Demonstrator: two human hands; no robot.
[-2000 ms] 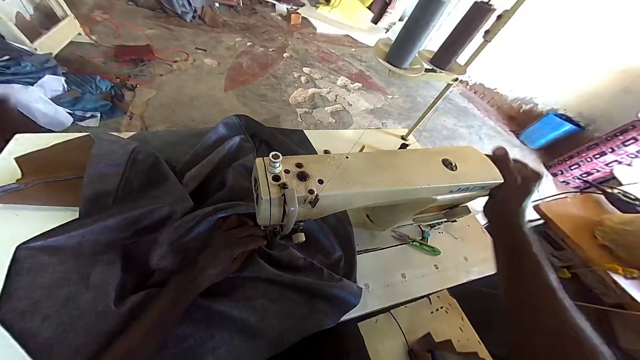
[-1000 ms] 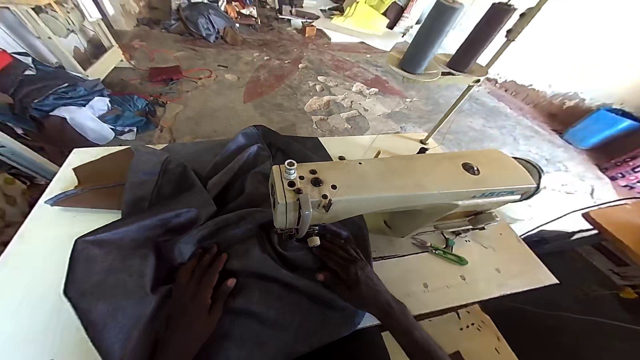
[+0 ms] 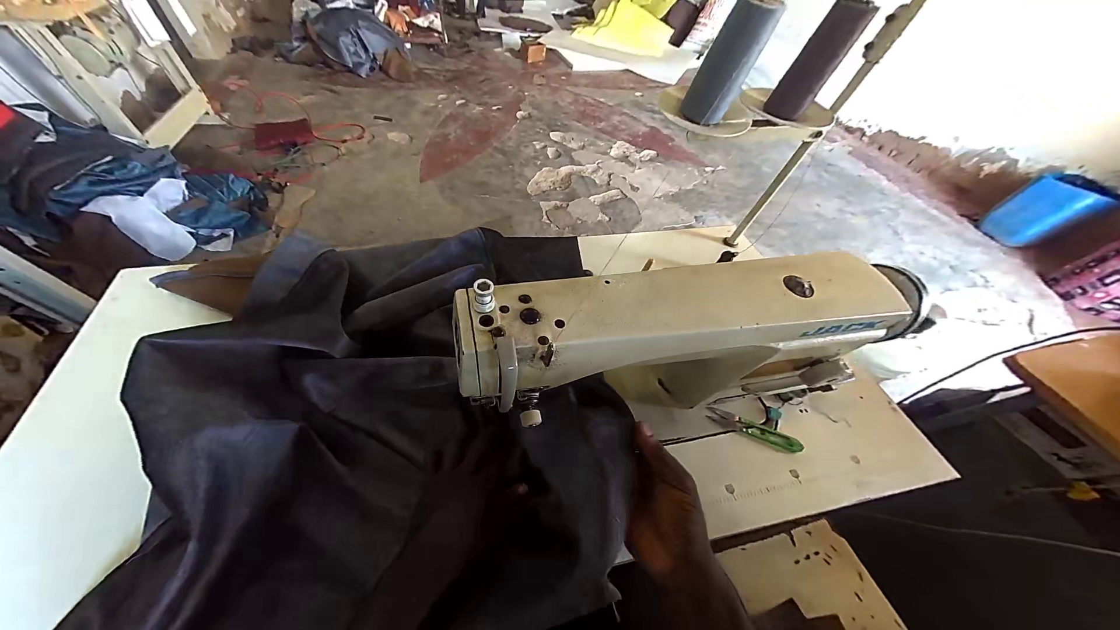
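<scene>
A dark, leather-like sheet (image 3: pixel 289 437) lies in folds over the left of the sewing table and under the needle end of a cream Jack sewing machine (image 3: pixel 682 315). Just below the machine's head, my left hand (image 3: pixel 472 472) is on the dark material, its fingers partly lost in shadow and folds. My right hand (image 3: pixel 669 499) is at the material's right edge, thumb upward, with the edge between its fingers and palm. Green-handled thread snips (image 3: pixel 757 431) rest on the machine bed, right of that hand.
Two thread cones, one grey (image 3: pixel 733 61) and one dark (image 3: pixel 821 59), stand on a spool stand behind the machine. A brown piece (image 3: pixel 214 284) lies at the table's back left. Beyond are heaped fabrics (image 3: pixel 131 206), a blue container (image 3: pixel 1046 210) and an orange-brown tabletop (image 3: pixel 1072 372).
My right hand went from the machine's handwheel to the material near the needle, then to its right edge. My left hand has moved from lower left toward the machine's head since one second ago.
</scene>
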